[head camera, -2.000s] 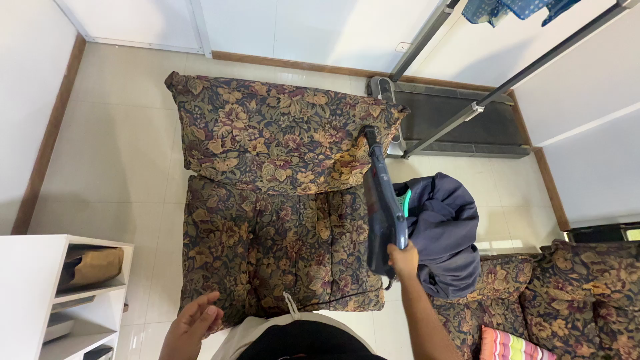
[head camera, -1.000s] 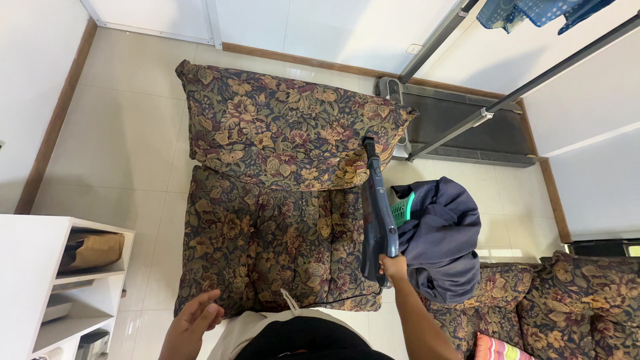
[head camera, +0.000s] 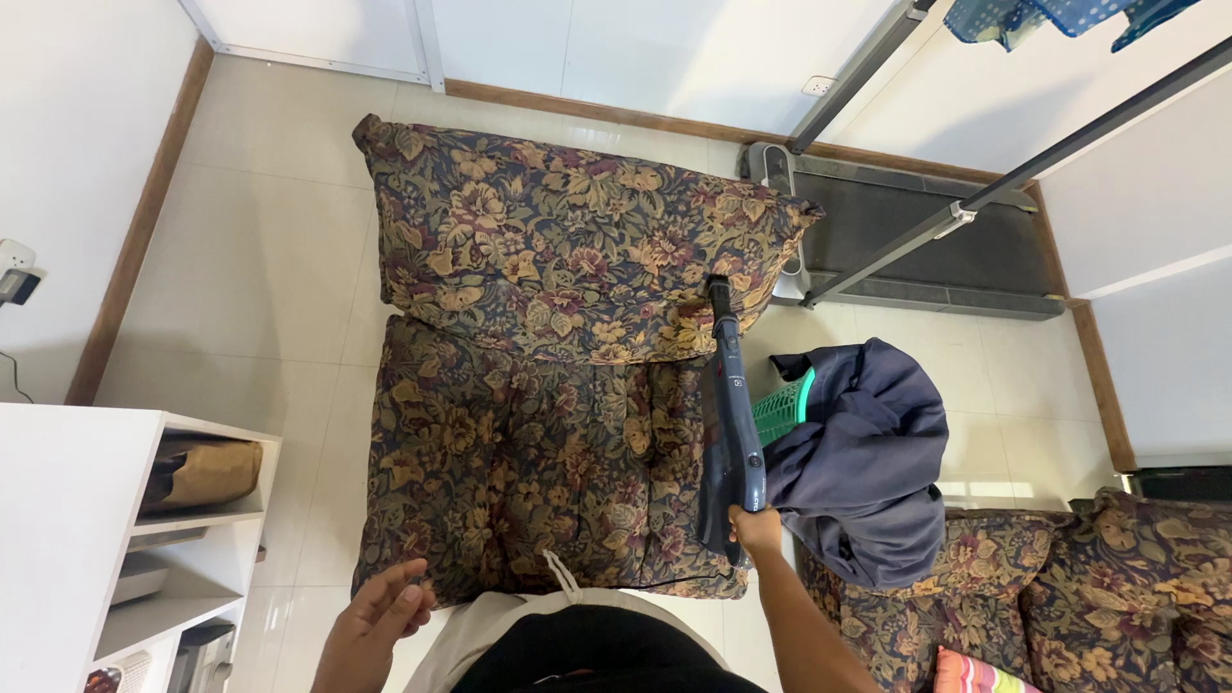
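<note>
My right hand (head camera: 756, 529) is closed around the handle of a dark blue handheld vacuum cleaner (head camera: 736, 414). The vacuum's black brush nozzle (head camera: 719, 289) rests against the right part of the floral back cushion (head camera: 577, 241). Below that cushion lies the tufted floral seat cushion (head camera: 520, 462), partly under the vacuum's body. My left hand (head camera: 380, 616) holds nothing, its fingers apart and slightly curled, by the seat cushion's lower left corner. A thin dark cord runs along the front edge of the seat.
A green plastic basket (head camera: 782, 409) draped with dark cloth (head camera: 866, 462) stands right of the seat. Behind it is a treadmill (head camera: 924, 231) with slanting metal rails. A white shelf unit (head camera: 207, 577) stands at left, a floral sofa (head camera: 1126, 587) with a striped pillow (head camera: 977, 671) at lower right.
The vacuum's nozzle stays on the right side of the back cushion, with my right hand still on the handle. My left hand remains apart from the vacuum.
</note>
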